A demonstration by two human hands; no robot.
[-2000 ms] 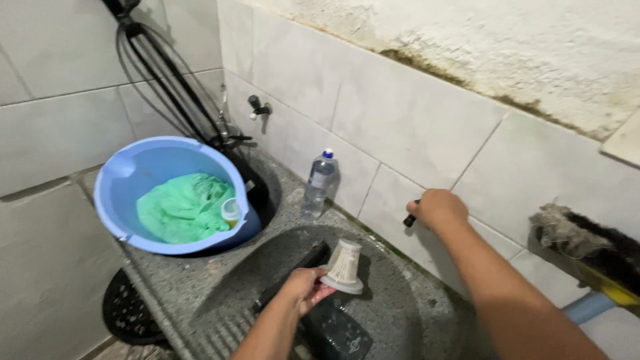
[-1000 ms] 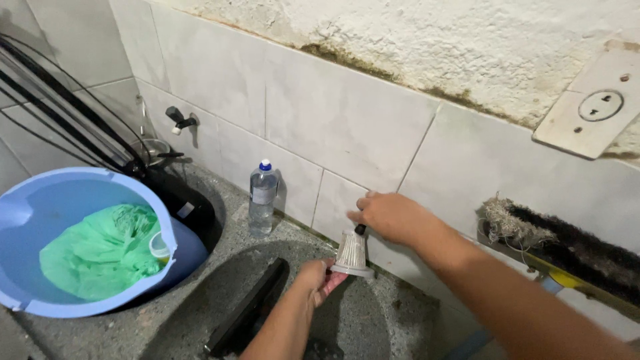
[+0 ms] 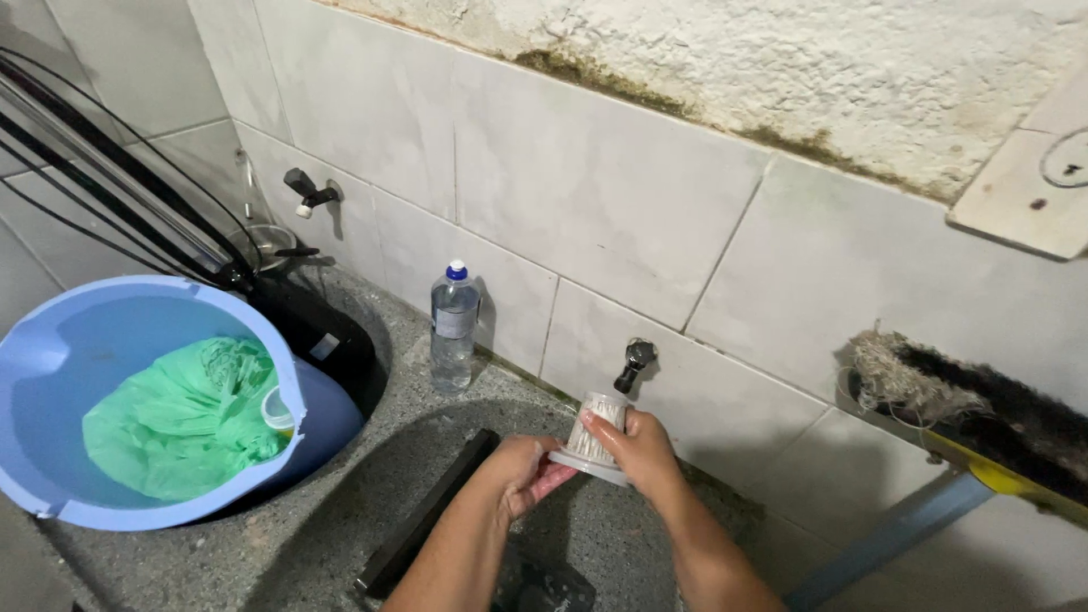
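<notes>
A white pleated filter [image 3: 595, 433] with a round flange is held between both hands, just below a black tap [image 3: 636, 365] on the tiled wall. My left hand [image 3: 527, 476] grips the flange from the left and below. Around the pleated side, my right hand [image 3: 633, 450] closes with its thumb in front. Beneath my hands lies a dark stone sink basin [image 3: 425, 442], with a long black plastic part [image 3: 433, 510] and another black piece [image 3: 548, 582] in it, both partly hidden by my left arm. Whether water runs from the tap cannot be told.
A clear plastic bottle [image 3: 455, 331] with a blue cap stands on the ledge by the wall. At left, a blue bucket [image 3: 293, 357] holds a green plastic bag [image 3: 183, 416]. Behind it are a black appliance [image 3: 314, 331] and a second tap [image 3: 313, 194]. A broom [image 3: 977, 416] is at right.
My right hand has left the tap and now holds the filter's pleated side. One second ago it was at the tap, above the filter held in my left hand.
</notes>
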